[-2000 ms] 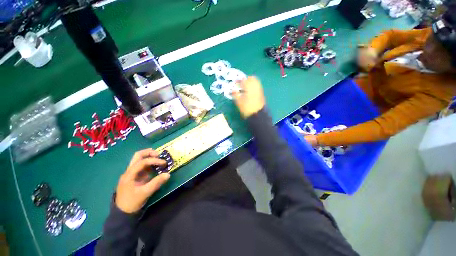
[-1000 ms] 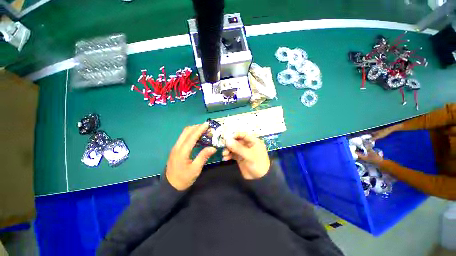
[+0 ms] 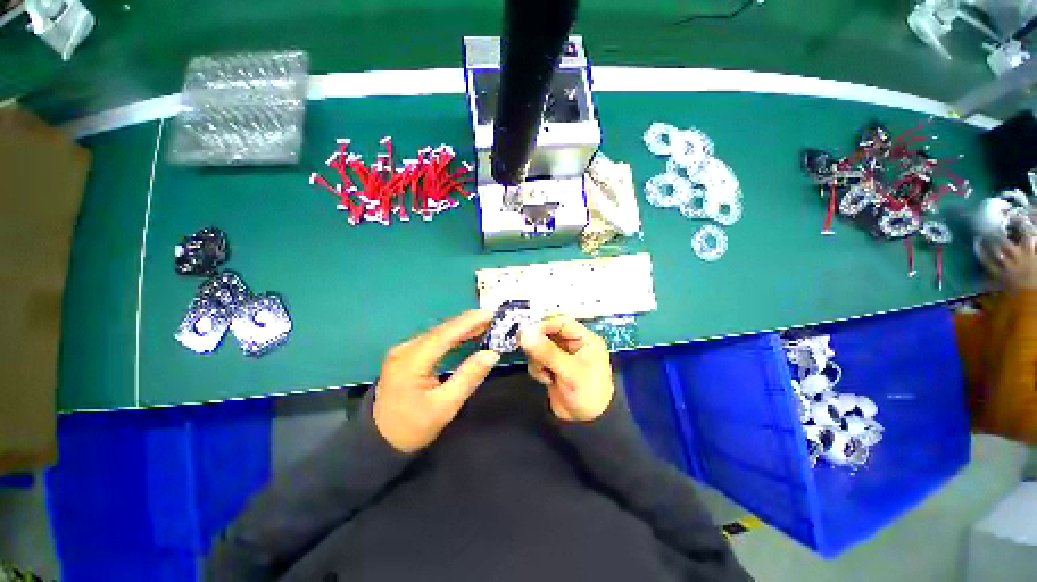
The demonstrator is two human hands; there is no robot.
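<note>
My left hand (image 3: 426, 381) and my right hand (image 3: 571, 366) hold a small black and white circuit board module (image 3: 506, 326) between their fingertips, at the near edge of the pale-yellow jig (image 3: 569, 287). The left fingers grip its left side and the right fingers touch its right side. A clear ring seems to lie on the module, but fingers partly hide it. The black electric screwdriver (image 3: 532, 91) hangs over the grey screw feeder (image 3: 534, 210) behind the jig.
Red connector cables (image 3: 392, 185) lie left of the feeder, clear plastic rings (image 3: 696, 176) right. More boards (image 3: 262, 322) lie at left, a blister tray (image 3: 245, 111) rear left, wired assemblies (image 3: 887, 182) far right. A blue bin (image 3: 887, 477) holds white housings. Another person's hand (image 3: 1012, 264) is at the right edge.
My right hand came from the clear rings to the module in my left hand. The view has swung round. The other person's hand moved from the blue bin to the bench with white parts.
</note>
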